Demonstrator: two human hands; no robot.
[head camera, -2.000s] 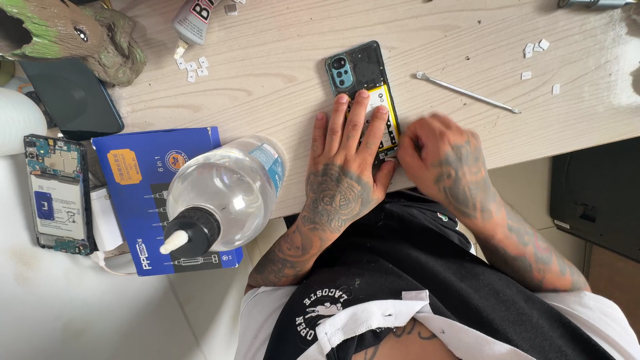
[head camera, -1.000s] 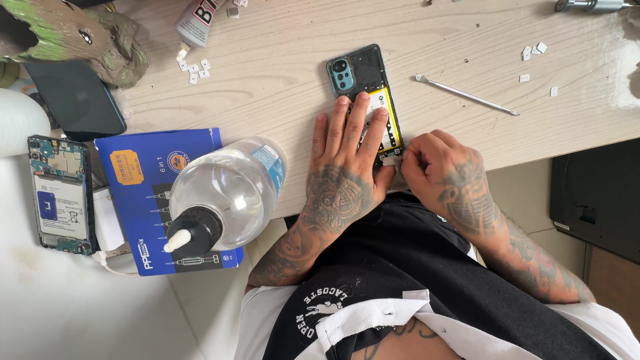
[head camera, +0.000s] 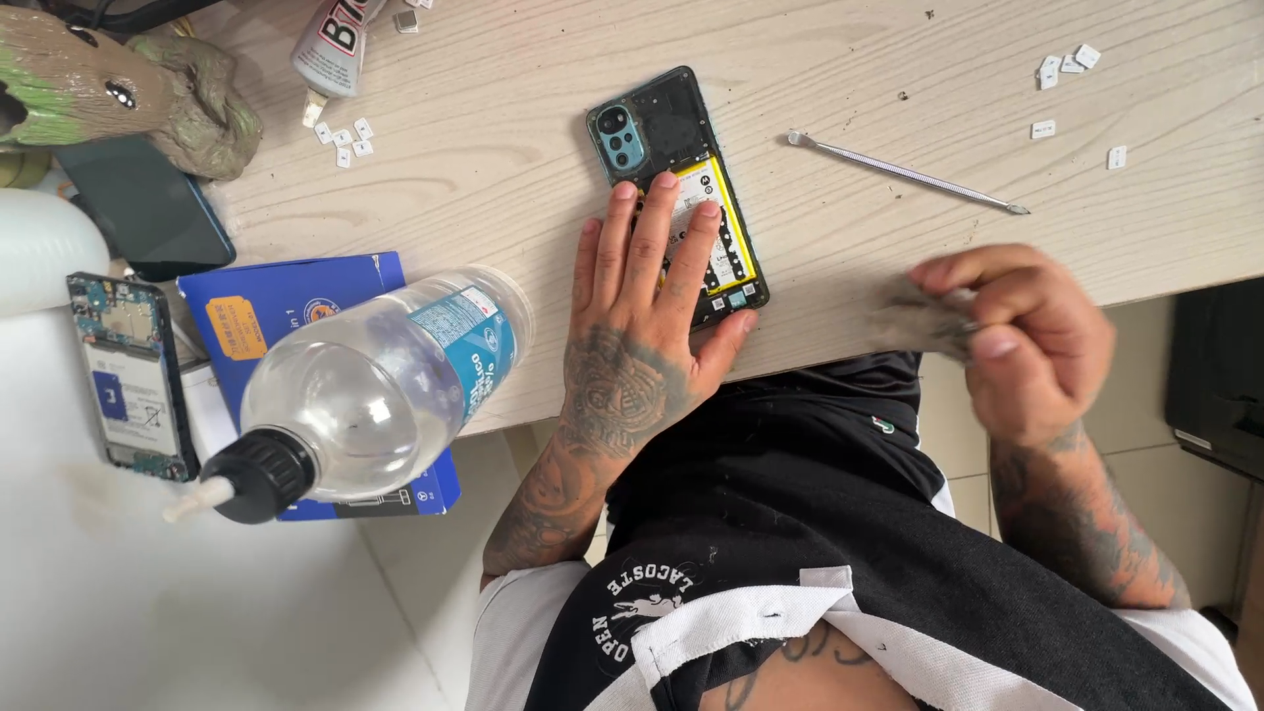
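A smartphone without its back cover (head camera: 679, 109) lies on the wooden-look desk near its front edge, its yellow-edged battery (head camera: 733, 227) exposed. My left hand (head camera: 642, 306) rests flat on the phone with fingers spread over the battery, gripping nothing. My right hand (head camera: 1032, 336) is raised at the desk's edge, right of the phone, its fingertips pinching a blurred, thin greyish thing (head camera: 923, 321) whose kind I cannot tell. Above that hand, a metal double-ended spatula tool (head camera: 908, 176) lies on the desk.
A clear plastic bottle with a black nozzle cap (head camera: 380, 385) stands left over a blue box (head camera: 286, 272). Beyond are an opened phone (head camera: 133, 375), a dark phone (head camera: 148, 207), a tree-shaped figurine (head camera: 118, 89) and a glue tube (head camera: 336, 49). Small white tiles (head camera: 1043, 129) are scattered about.
My right hand has moved right, away from the phone's lower end, and a blurred greyish thing now shows in its fingers. My left hand has stayed on the phone.
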